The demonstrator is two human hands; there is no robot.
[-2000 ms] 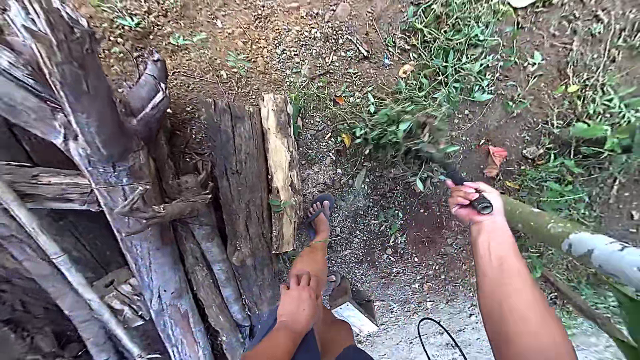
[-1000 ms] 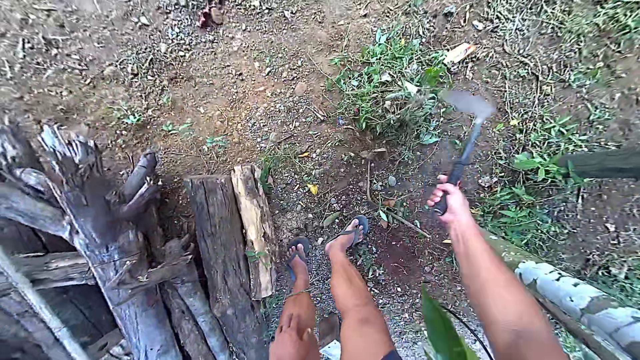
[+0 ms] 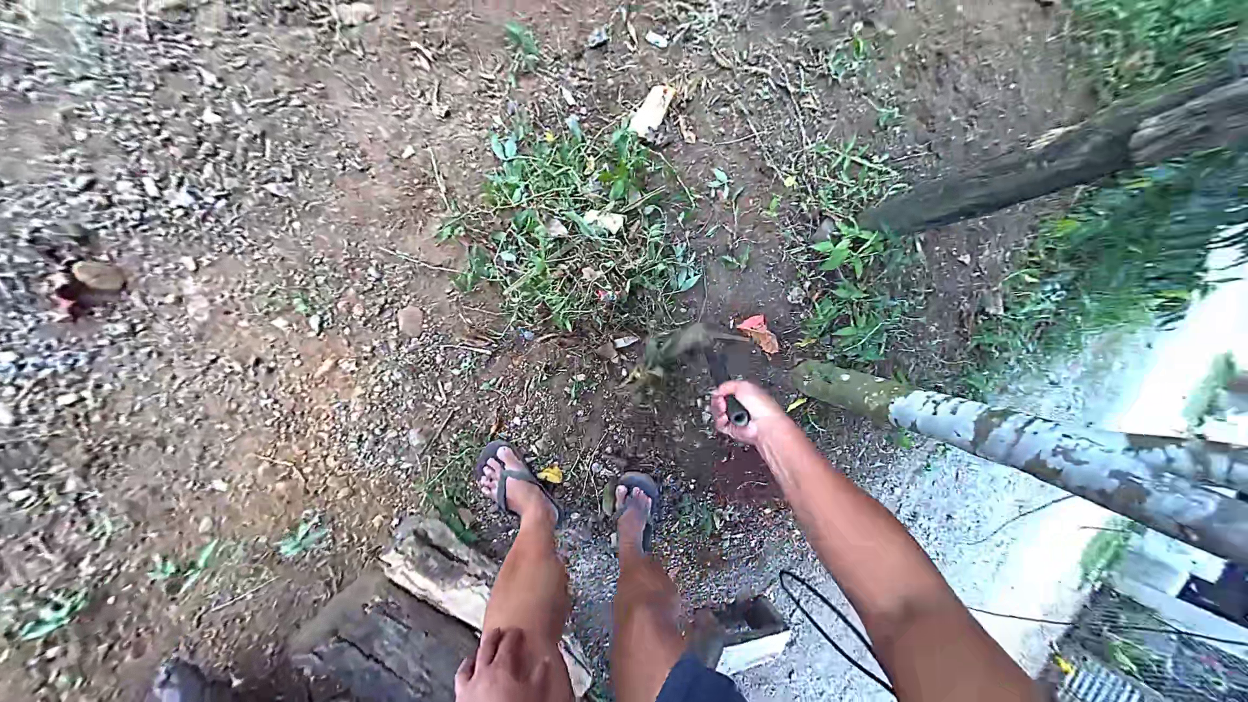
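Observation:
My right hand [image 3: 746, 414] is closed around the dark handle of a bladed hand tool [image 3: 720, 366]. The tool's blade is blurred and lies low over the soil, at the lower edge of a heap of cut green weeds [image 3: 585, 229]; its exact kind cannot be told. Just right of the blade is a red-orange dry leaf [image 3: 759, 333]. My left hand [image 3: 507, 668] rests on my left leg, holding nothing, with its fingers somewhat apart.
My feet stand in flip-flops beside a yellow leaf [image 3: 551, 475]. Split logs [image 3: 390, 634] lie at lower left. A pale-barked trunk [image 3: 1014, 444] and a dark log [image 3: 1033, 171] are on the right. A black cable [image 3: 829, 609] curls near a hollow block [image 3: 751, 624].
The tool has come down from its raised position to near the ground below the weed heap. My left hand remains on my leg. The view has turned noticeably.

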